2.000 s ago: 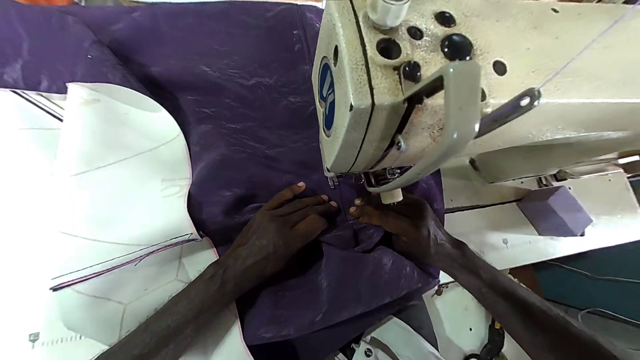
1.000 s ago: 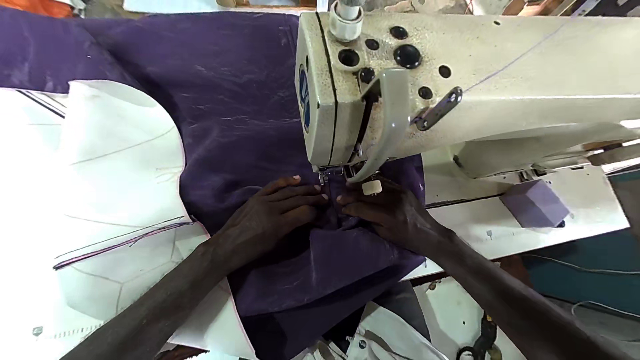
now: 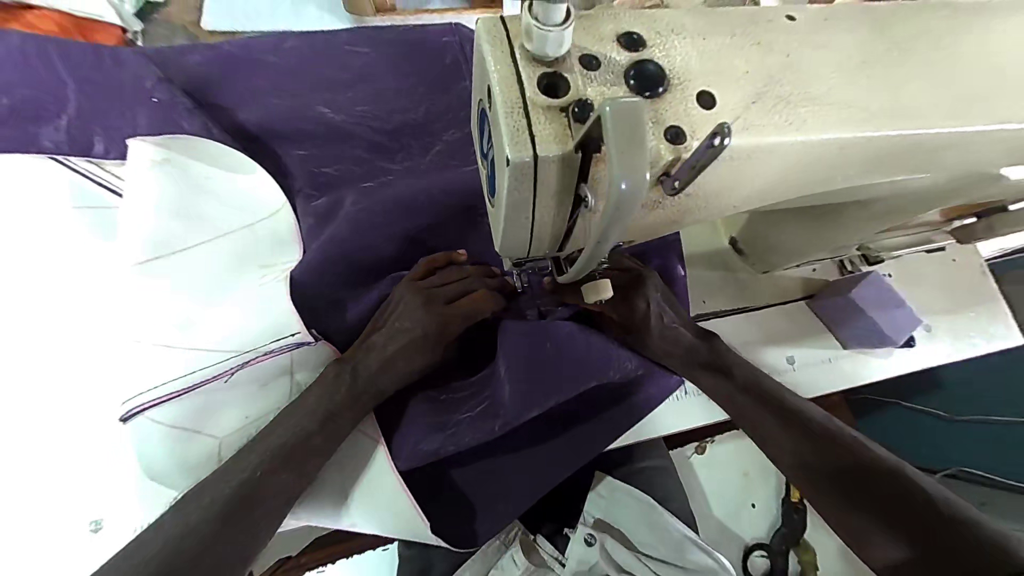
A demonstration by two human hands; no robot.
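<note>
Purple fabric (image 3: 376, 120) lies spread under the head of a cream sewing machine (image 3: 800, 88). My left hand (image 3: 440, 300) presses on the fabric just left of the presser foot (image 3: 520, 280), with its fingertips close to it. On the other side of the foot, my right hand (image 3: 632, 304) is on the fabric, partly hidden behind the machine's thread take-up guard (image 3: 628, 184) and a small white knob (image 3: 597, 290). Whether its fingers pinch the cloth is too dark to tell. White fabric (image 3: 208, 216) with a curved edge and a purple-pink seam lies at the left, partly under my left forearm.
A purple block (image 3: 866, 310) sits on the machine bed at the right. Scissors with black handles (image 3: 780, 536) lie at the lower right, beside crumpled white cloth (image 3: 624, 536) at the bottom. Orange cloth (image 3: 64, 24) shows at the upper left.
Both hands stay on the fabric on either side of the presser foot, with only small shifts. The view has moved slightly.
</note>
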